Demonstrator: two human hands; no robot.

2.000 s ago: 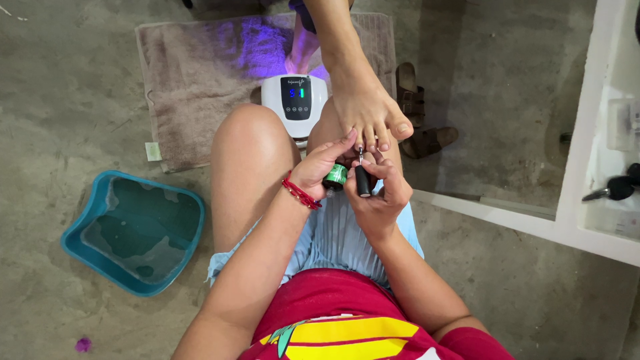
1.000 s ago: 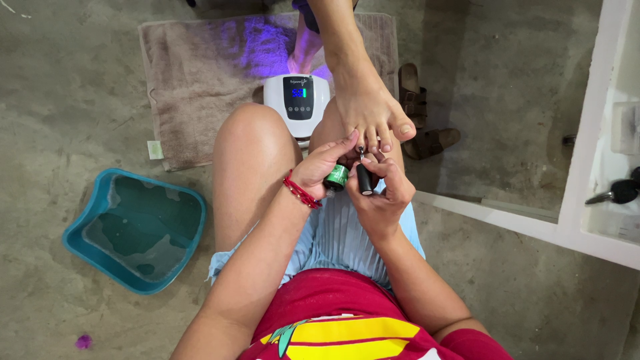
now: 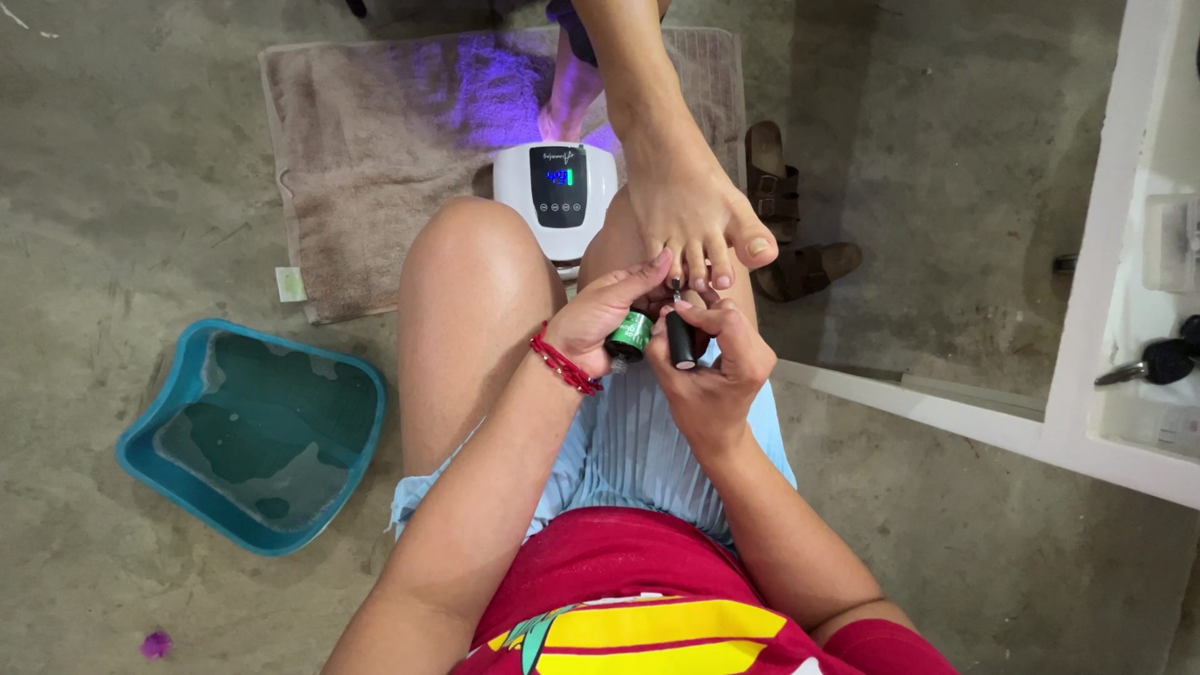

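Observation:
My left hand [image 3: 600, 323] holds a small nail polish bottle [image 3: 630, 335] with a green label against its palm, and its thumb touches the smallest toe of another person's foot [image 3: 689, 202]. In my right hand [image 3: 722, 352] is the black cap of a polish brush [image 3: 681, 339], its bristles pointing up at the small toes. The bristle tip is at or very near the smallest toenail; exact contact cannot be told. That foot rests over my knee. The person's other foot [image 3: 569, 98] is at a white nail lamp [image 3: 555, 202] glowing purple, its toes hidden.
A brown towel [image 3: 366, 187] lies under the lamp. On the floor at left stands a teal basin [image 3: 375, 412] holding cloudy liquid. Brown sandals [image 3: 808, 270] lie right of the towel. A white-framed cart or shelf [image 3: 1064, 394] at right holds keys [image 3: 1162, 364].
The digits on the lamp's display have changed. Both hands stay at the small toes, with the bottle and brush still held; the brush has shifted only slightly.

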